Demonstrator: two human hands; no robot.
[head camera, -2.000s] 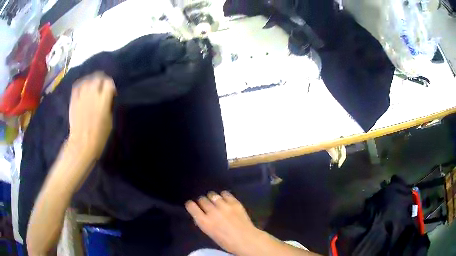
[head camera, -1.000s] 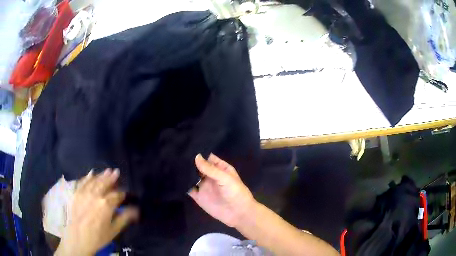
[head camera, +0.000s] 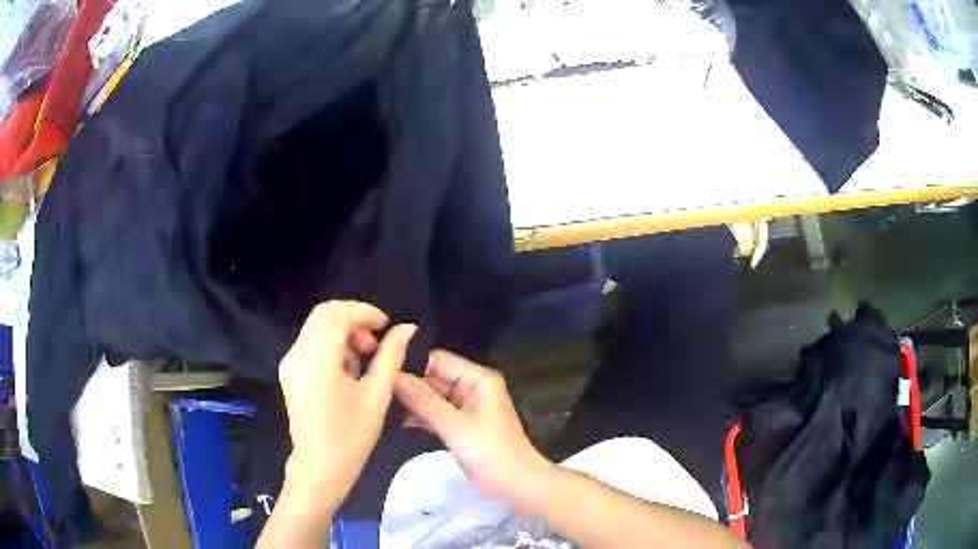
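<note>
The black garment (head camera: 322, 161) lies over the left of the table and hangs over its front edge towards my lap. My left hand (head camera: 343, 381) and my right hand (head camera: 461, 407) are close together at the lower middle, in front of the table edge. Both hands pinch the garment's edge between thumb and fingers. The exact fold between the fingertips is hidden by the fingers and the dark cloth.
A separate black cloth panel (head camera: 815, 91) lies on the white table (head camera: 622, 161) at the right, near clear plastic (head camera: 928, 43). Red cloth (head camera: 54, 102) is at the upper left. A blue crate (head camera: 209, 461) stands below left. A red-edged holder (head camera: 735, 483) with dark cloth is at the lower right.
My left hand has moved right to meet my right hand, and both have taken hold of the garment's edge. The view has tipped down, so the needle area is out of the picture.
</note>
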